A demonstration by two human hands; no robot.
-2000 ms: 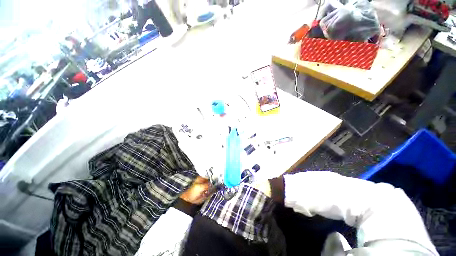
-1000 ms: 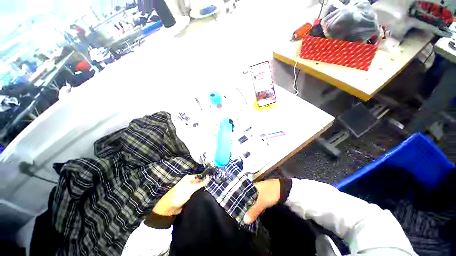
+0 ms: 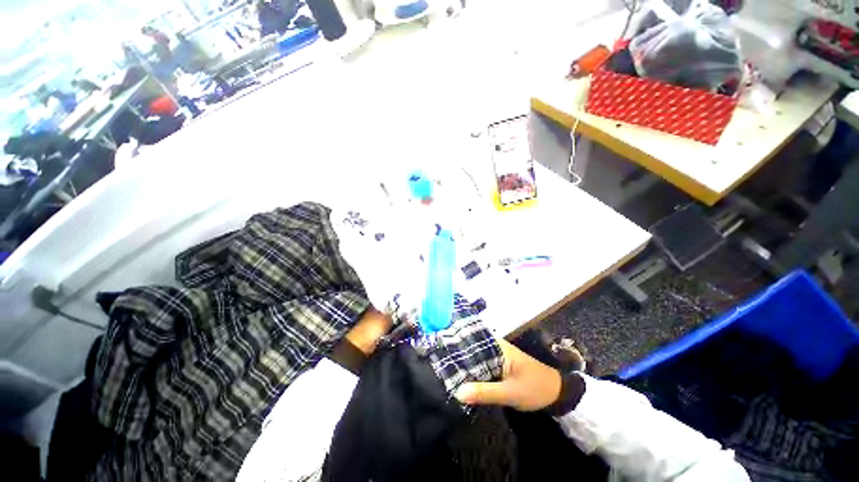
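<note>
A small plaid piece lies at the needle area, under the front end of the bright blue guard of the white machine. My right hand grips its right side, thumb on top. My left hand is at its left by the needle area, fingertips hidden; I cannot tell its hold. Black fabric hangs from the piece toward my lap. The large plaid garment is heaped to the left.
A smartphone stands behind the machine. A pink-and-blue tool lies to its right. A blue bin with dark garments stands at right. A red patterned box sits on the neighbouring table.
My left hand has moved forward, toward the needle area. My right hand has shifted slightly right and keeps hold of the plaid piece. The view has shifted a little.
</note>
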